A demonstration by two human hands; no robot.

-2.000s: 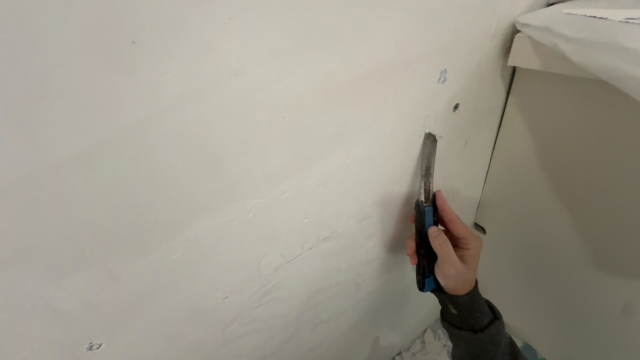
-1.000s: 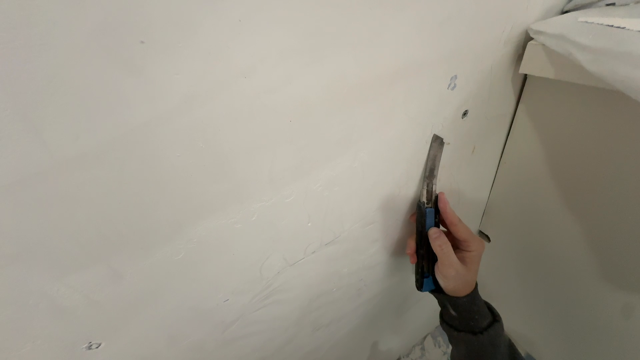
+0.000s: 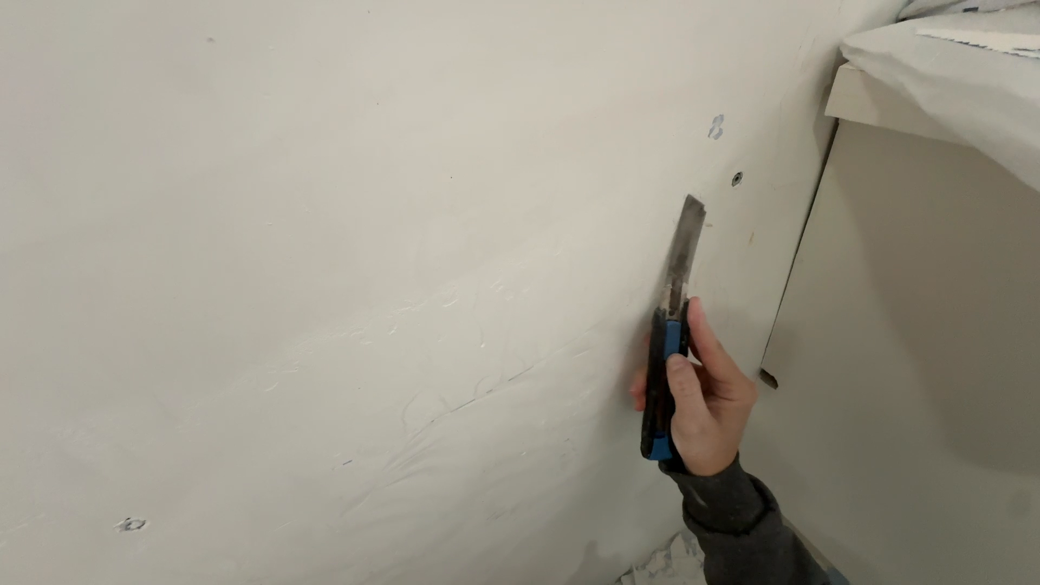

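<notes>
My right hand point(image 3: 711, 398), in a dark sleeve, is closed around the black and blue handle of a snap-off utility knife point(image 3: 668, 374). My thumb lies on the blue part of the handle. The long, stained blade points up along the pale wall point(image 3: 455, 244), its tip just below and left of a small dark hole point(image 3: 737, 179). Whether the tip touches the wall cannot be told. A chipped grey patch point(image 3: 716, 127) marks the wall above the hole. My left hand is out of view.
At the right stands a pale panel point(image 3: 926, 325) with a ledge point(image 3: 877, 101), partly covered by a white sheet point(image 3: 959, 73). Pale scraps point(image 3: 670, 562) lie at the bottom. Another damaged spot point(image 3: 131, 525) is in the wall at the lower left.
Two seconds ago the knife tip was at a small mark on the wall, and it now appears slightly off that mark. The grip on the knife is unchanged.
</notes>
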